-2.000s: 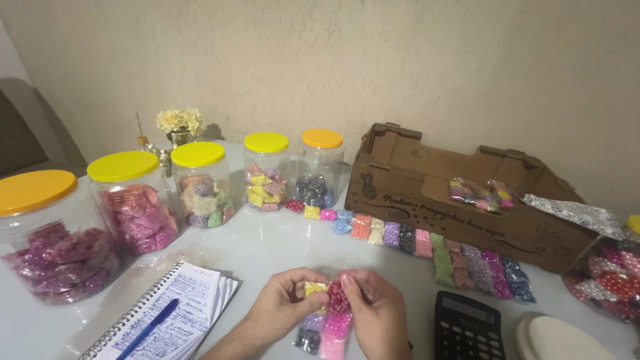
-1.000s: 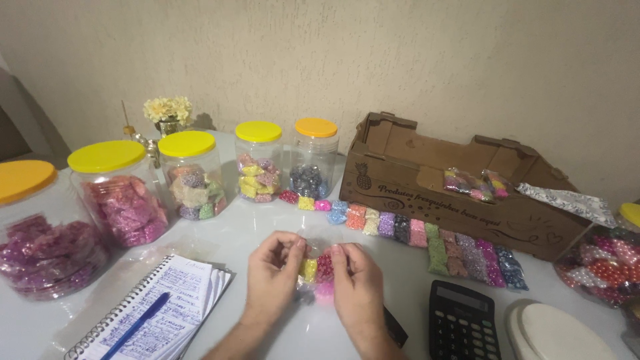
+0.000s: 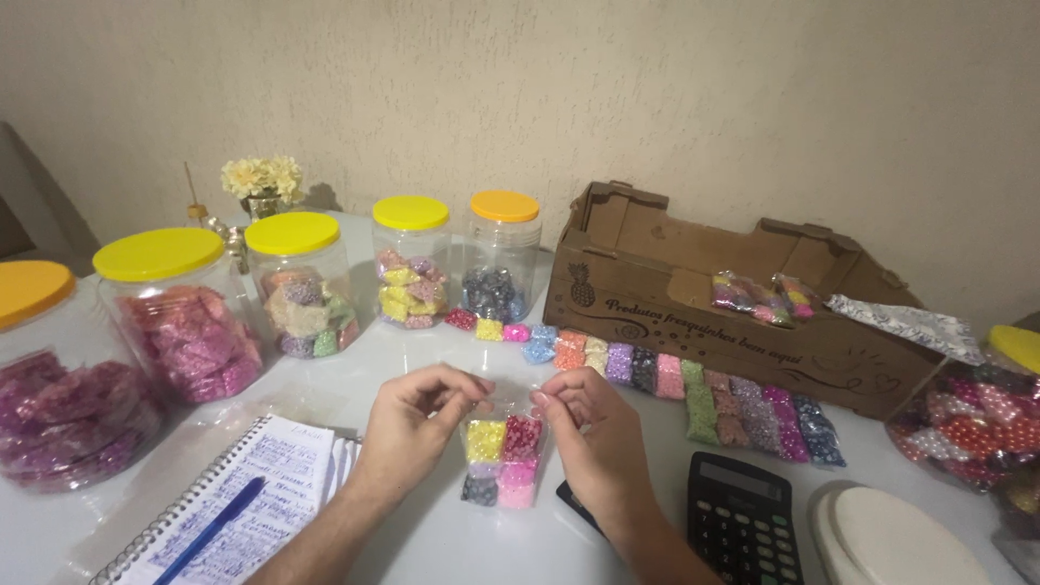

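A clear plastic bag (image 3: 501, 463) with small packets of beads in yellow, dark red, lilac, pinks and dark grey hangs upright between my hands. My left hand (image 3: 426, 418) pinches its upper left corner between thumb and fingers. The upper right corner is held the same way by my right hand (image 3: 587, 431). Beyond them, a row of small bead packets (image 3: 620, 363) in many colours runs along the front of a cardboard box (image 3: 650, 317). Part of a dark flat object (image 3: 573, 496) shows beneath my right hand; the rest is hidden.
Plastic jars (image 3: 188, 333) with yellow or orange lids stand at left and centre back. A spiral notebook (image 3: 276, 479) with a blue pen (image 3: 211, 528) lies front left. At right are a black calculator (image 3: 743, 520), a white round lid (image 3: 902, 536) and a bead-filled jar (image 3: 971, 414).
My hands have moved apart to the bag's upper corners, and its packets now show between them. Earlier my fingers covered part of the packets.
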